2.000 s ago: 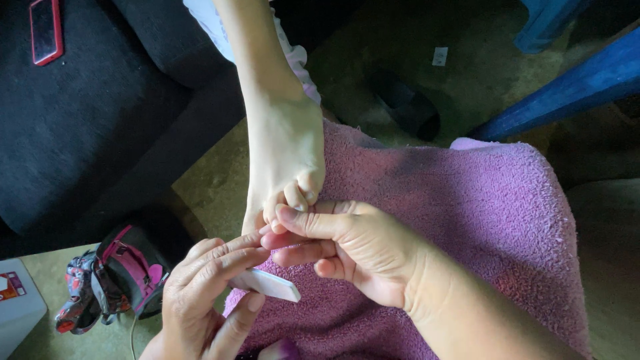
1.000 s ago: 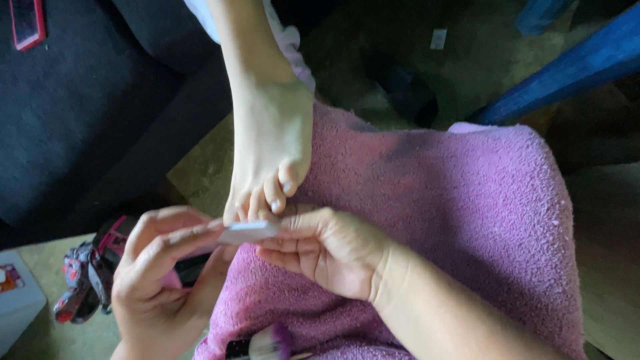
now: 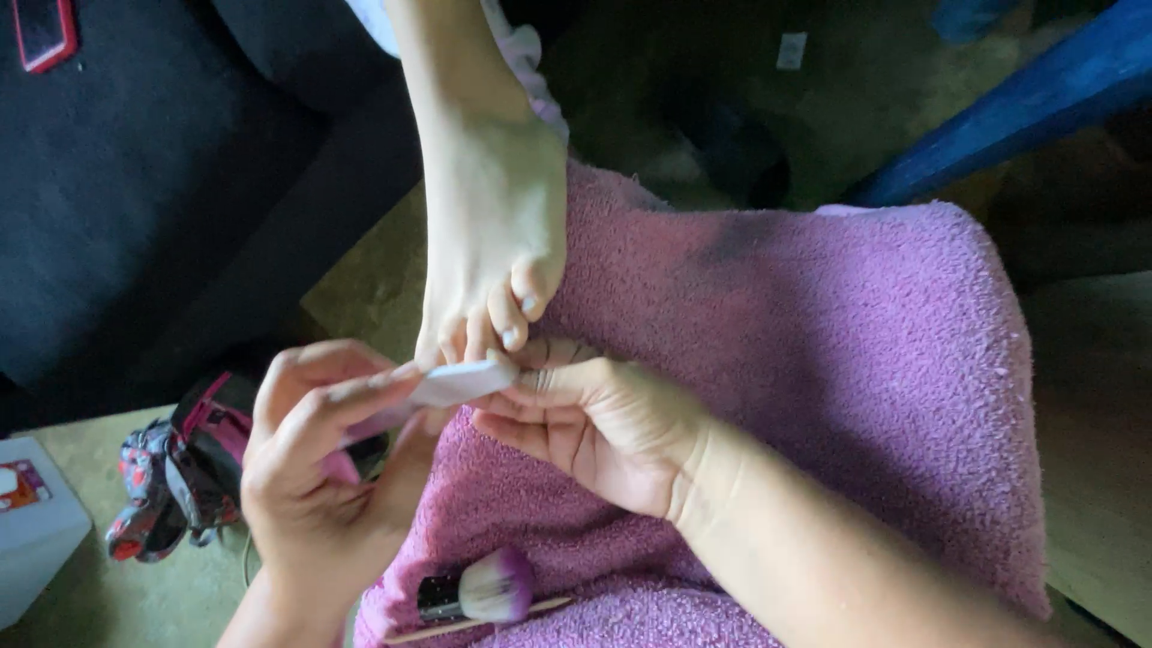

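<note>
Another person's bare foot reaches down from the top, toes over a purple towel. Between the fingers and thumb of my left hand is a pale nail file, its flat face showing just below the toes. My right hand holds the toes from the right, thumb beside the file's end; some of its fingertips are hidden behind the toes and the file. A soft brush with white and purple bristles lies on the towel below my hands, beside a thin wooden stick.
A dark sofa fills the upper left, with a red-edged phone on it. A patterned bag and a white box stand on the floor at lower left. A blue leg of some furniture slants in at upper right.
The file, earlier low and pointing down to the right, has moved up to the toes in my left hand. The brush and stick have come further into view as the view shifted.
</note>
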